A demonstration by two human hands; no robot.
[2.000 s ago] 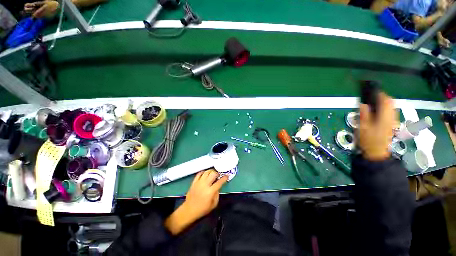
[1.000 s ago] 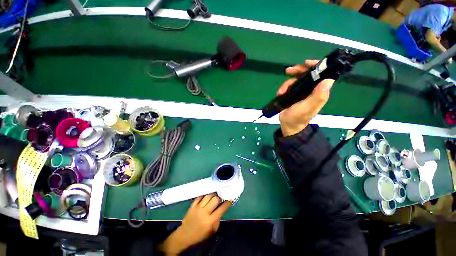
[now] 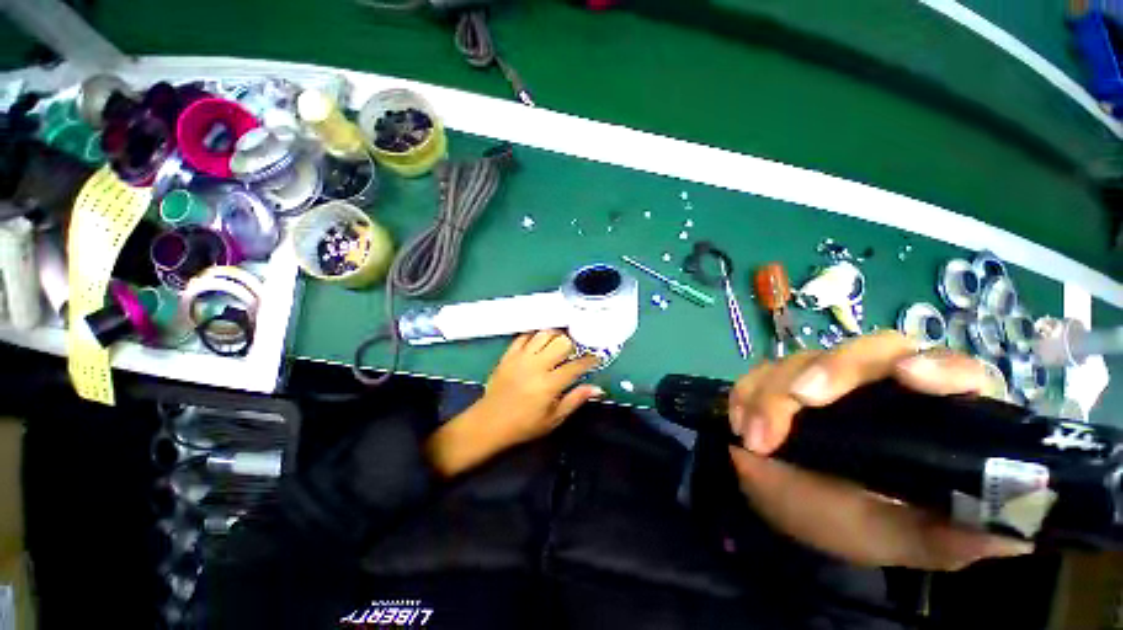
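A white hair dryer (image 3: 505, 318) lies on the green bench mat, its round head with a dark hole to the right and its patterned handle end to the left. My left hand (image 3: 537, 384) rests on the near side of the head and handle, fingers on it, thumb apart. My right hand (image 3: 850, 443) holds a black electric screwdriver (image 3: 887, 449) low at the front right, its bit pointing left toward the head's near side. Whether the bit touches the dryer is unclear. A grey cord (image 3: 446, 234) lies coiled left of the head.
A white tray (image 3: 277, 332) of coloured rings stands left, with screw cups (image 3: 345, 246) beside it. A small screwdriver (image 3: 668, 281), tweezers (image 3: 735, 314), an orange-gripped tool (image 3: 773, 287) and silver-grey rings (image 3: 961, 283) lie right. The conveyor's white edge (image 3: 690, 163) runs behind.
My right hand has brought the electric screwdriver down from over the conveyor to the bench front, its bit turned toward the dryer. My left hand stays at the dryer. The view has tilted down.
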